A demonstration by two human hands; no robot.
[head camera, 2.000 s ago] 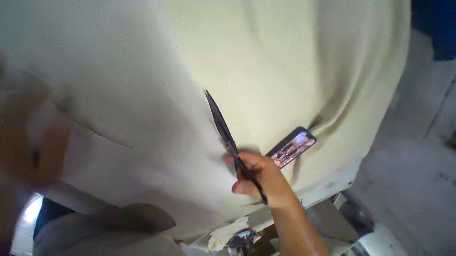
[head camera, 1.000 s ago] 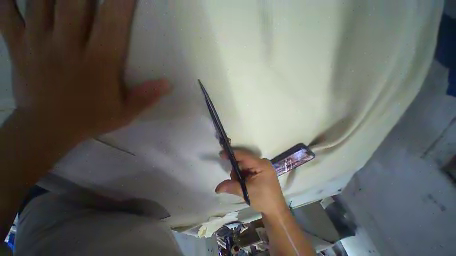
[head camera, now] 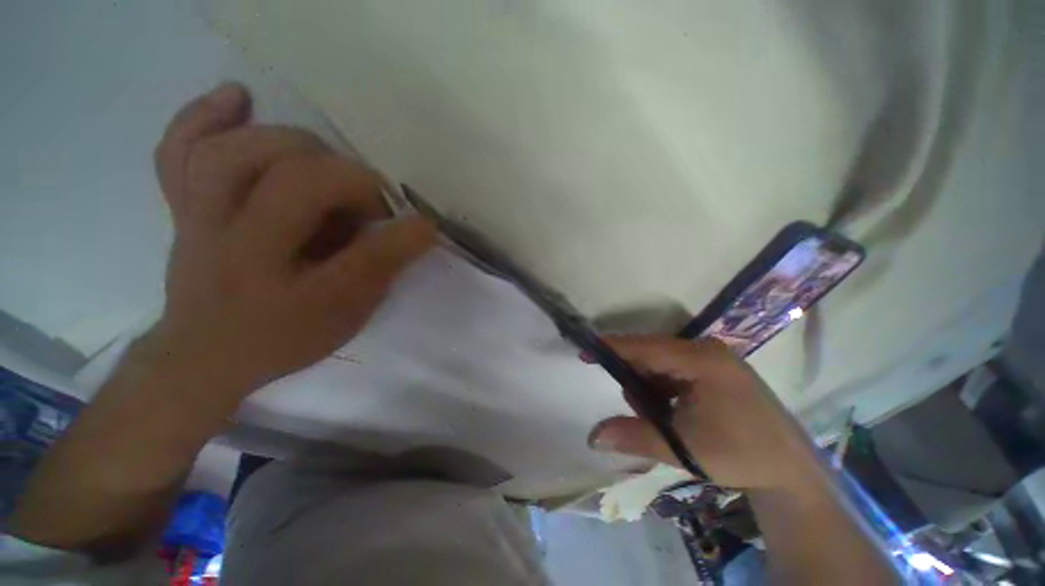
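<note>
Cream sheet material (head camera: 596,137) covers most of the table, with soft folds at the right. A whiter sheet (head camera: 458,355) lies along its near left side. My right hand (head camera: 699,412) grips the handles of long black shears (head camera: 533,292), whose tips point up and left. My left hand (head camera: 287,229) is beside the shear tips, thumb and forefinger pinched at the edge of the whiter sheet. The fingertips are blurred.
A smartphone (head camera: 785,286) with a lit screen lies on the cream sheet just beyond my right hand. A crumpled pale scrap (head camera: 642,492) and cluttered dark metal parts (head camera: 705,532) are at the near table edge. A blue bag-like thing (head camera: 197,521) is at lower left.
My left hand has come down from an open spread to a pinch by the shear tips. The shears now slant further left. The view has shifted, with the phone now further right and higher.
</note>
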